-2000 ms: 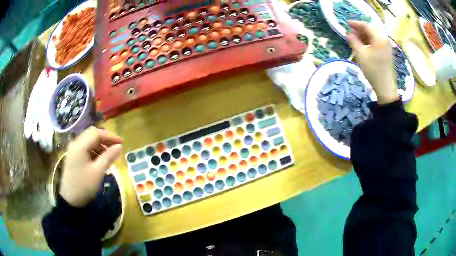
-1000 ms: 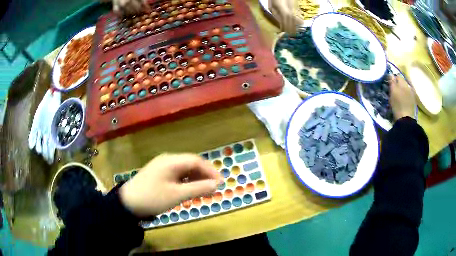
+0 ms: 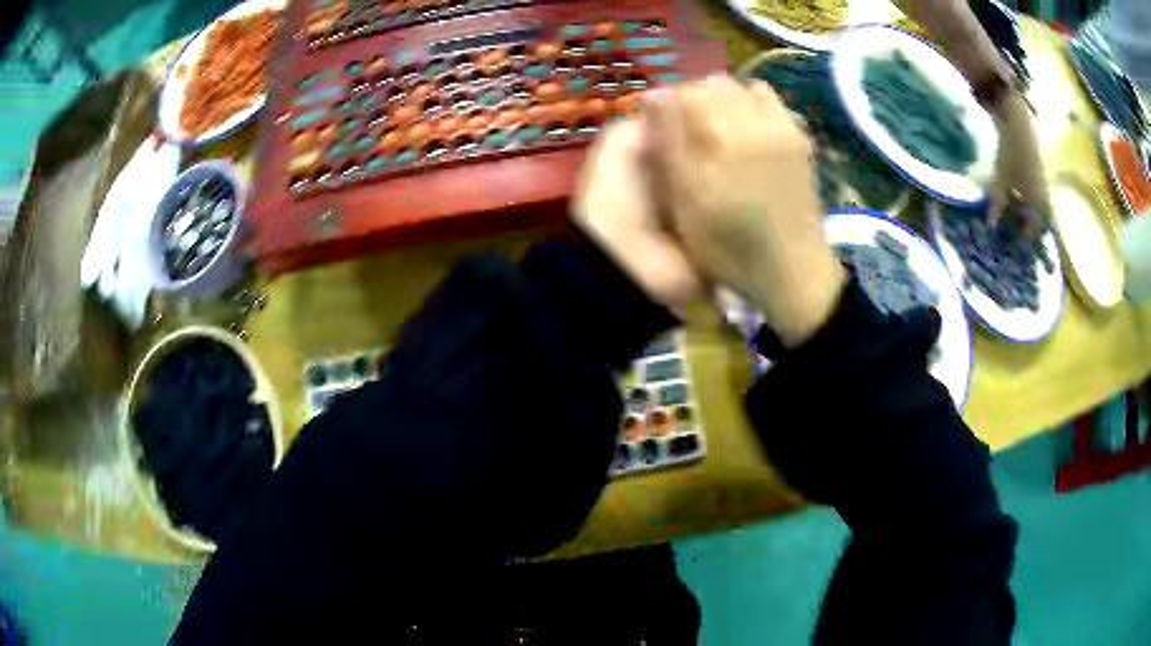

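Observation:
My left hand (image 3: 627, 208) and my right hand (image 3: 738, 189) are together at the near right corner of the red mould plate (image 3: 417, 216). The right hand overlaps the left one. Both are blurred, and I cannot tell what they hold. The mould's round cavities show many orange and some teal pieces. The sample keyboard (image 3: 656, 410) lies nearer my body, mostly hidden under my left sleeve. The plate of slate blue-grey pieces (image 3: 887, 275) is partly hidden behind my right hand and sleeve.
Another person's hand (image 3: 1020, 170) reaches into the plate of dark navy pieces (image 3: 997, 259). Teal pieces (image 3: 915, 111) are on a plate at upper right, orange pieces (image 3: 227, 76) at upper left. A bowl of discs (image 3: 198, 227) and a basin of black pieces (image 3: 202, 429) stand at left.
My right hand has left the dark navy plate and moved left to my left hand. My left hand has moved up and right from above the keyboard. Another person's arm now reaches in at upper right.

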